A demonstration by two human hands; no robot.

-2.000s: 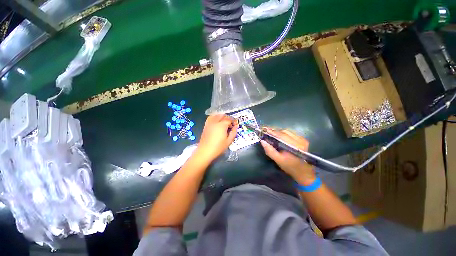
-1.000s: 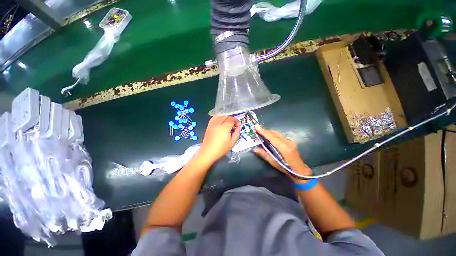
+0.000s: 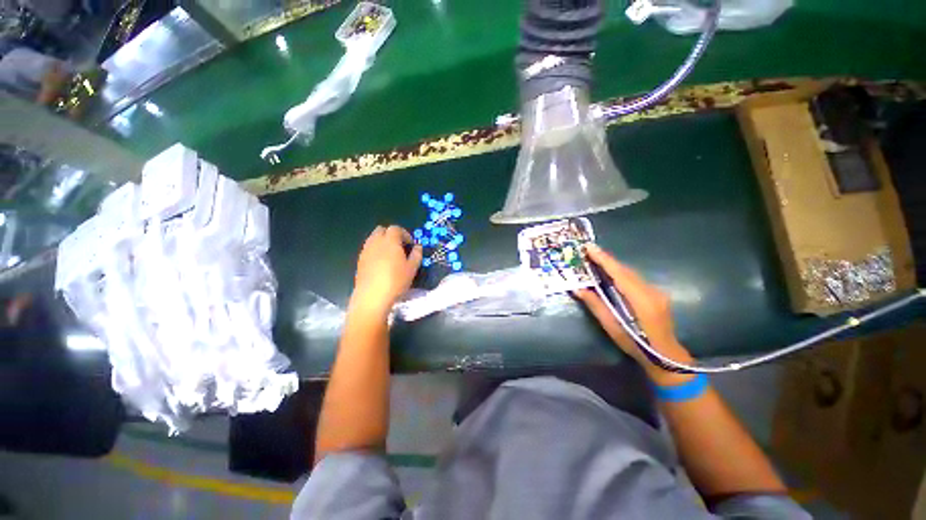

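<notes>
The white housing with circuit board (image 3: 556,256) lies open on the dark green bench below the clear funnel, its bagged cord (image 3: 472,293) stretching left. My right hand (image 3: 632,310) is at its right edge and holds the soldering iron (image 3: 619,310), cable trailing right. The iron's tip is hard to make out. My left hand (image 3: 387,266) is at the left side of the loose pile of blue discs (image 3: 440,230), fingertips by a disc. Whether the fingers pinch a disc is too small to tell.
The fume funnel (image 3: 569,168) hangs above the housing. White units (image 3: 168,193) with bagged tails are stacked at left. One open unit (image 3: 366,24) lies on the green conveyor (image 3: 447,76). A cardboard tray (image 3: 812,229) with silvery scraps (image 3: 848,278) is at right. A person's hand (image 3: 53,83) shows far left.
My left hand has left the housing and moved left to the blue discs. My right hand stays by the housing with the iron. The whole view has shifted, so the scene sits further right.
</notes>
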